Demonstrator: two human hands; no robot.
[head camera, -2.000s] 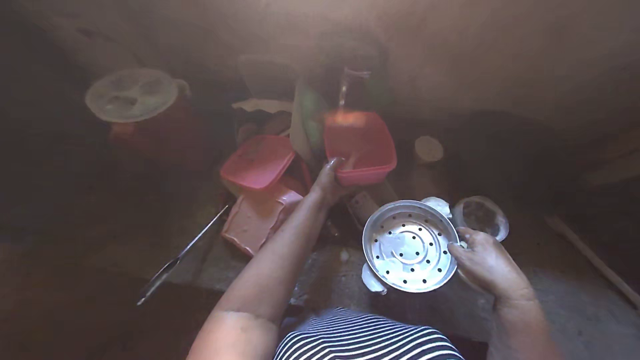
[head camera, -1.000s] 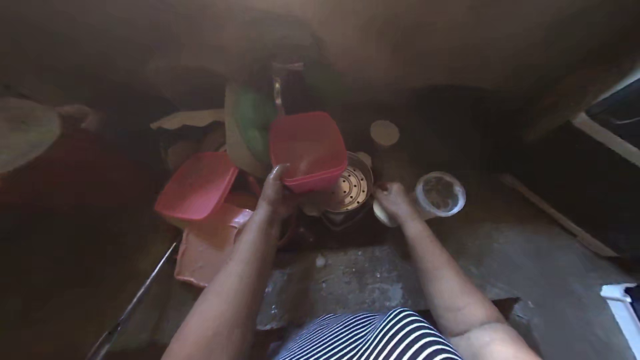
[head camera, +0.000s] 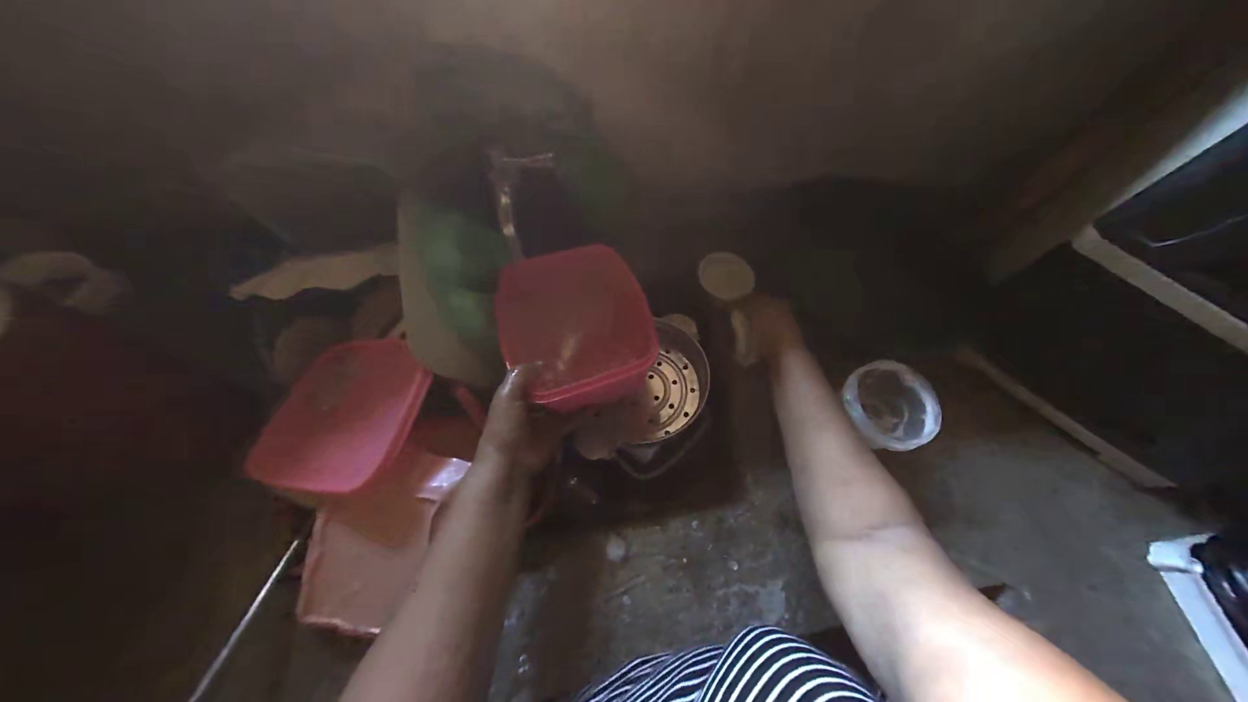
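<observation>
My left hand (head camera: 522, 419) holds a red plastic container (head camera: 575, 322) by its near left corner, beneath a metal tap (head camera: 506, 195). Just right of the container, and partly hidden by it, lies a round perforated metal strainer (head camera: 675, 385). My right hand (head camera: 765, 331) is beyond the strainer on the right, beside a small pale round item (head camera: 726, 277); a pale object shows at its fingers, but blur hides whether it is gripped. Left of my left hand is another red plastic container (head camera: 341, 417), above a pinkish plastic tray (head camera: 361, 565).
A clear round bowl (head camera: 891, 406) rests on the grey concrete surface right of my forearm. A wooden strip (head camera: 1068, 419) lies farther right. A thin metal rod (head camera: 249, 619) slants at the lower left. A greenish basin (head camera: 444, 283) stands behind the containers.
My right hand held the strainer two seconds ago; it has let go, and the strainer now lies beside the red container. That hand has since moved away toward the small round item. The view has shifted.
</observation>
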